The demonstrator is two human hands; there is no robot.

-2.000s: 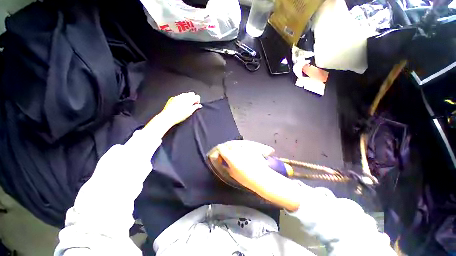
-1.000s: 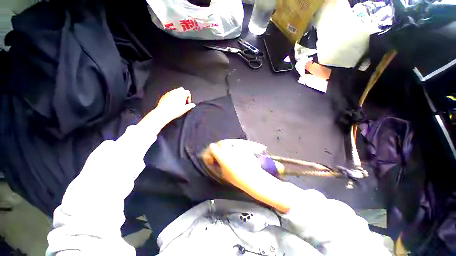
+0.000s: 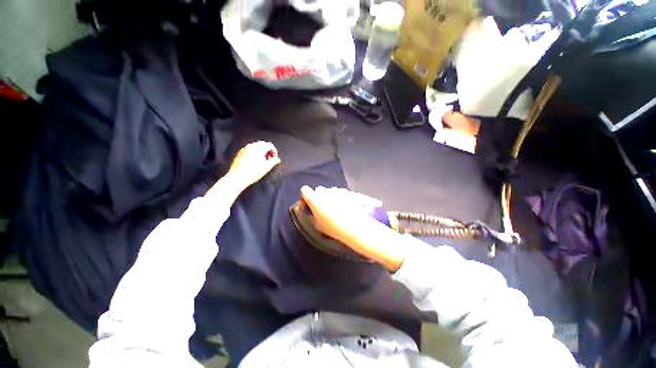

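A dark navy garment panel (image 3: 316, 180) lies on the dark table cover (image 3: 403, 162) in front of me. My left hand (image 3: 255, 162) is at the panel's far left edge, its fingers curled down on the cloth and seeming to pinch it. My right hand (image 3: 344, 215) is closed around the handle of a steam iron (image 3: 316, 236). The iron rests on the panel, its tip pointing left. Its soleplate is mostly hidden by my hand and forearm. The spiral-wrapped hose and cord (image 3: 439, 224) run right from the iron's rear.
A large heap of dark panels (image 3: 108, 158) drapes the left side. At the back are a white plastic bag (image 3: 288, 65), a clear bottle (image 3: 379, 47), scissors (image 3: 360, 108), a phone (image 3: 404, 103) and a brown packet (image 3: 435, 39). A yellow-brown hose support (image 3: 529, 126) stands at right.
The view has shifted, so the table items sit lower in the picture. The panel's folds around the iron look different. My left hand stays by the panel's far edge and my right hand stays on the iron.
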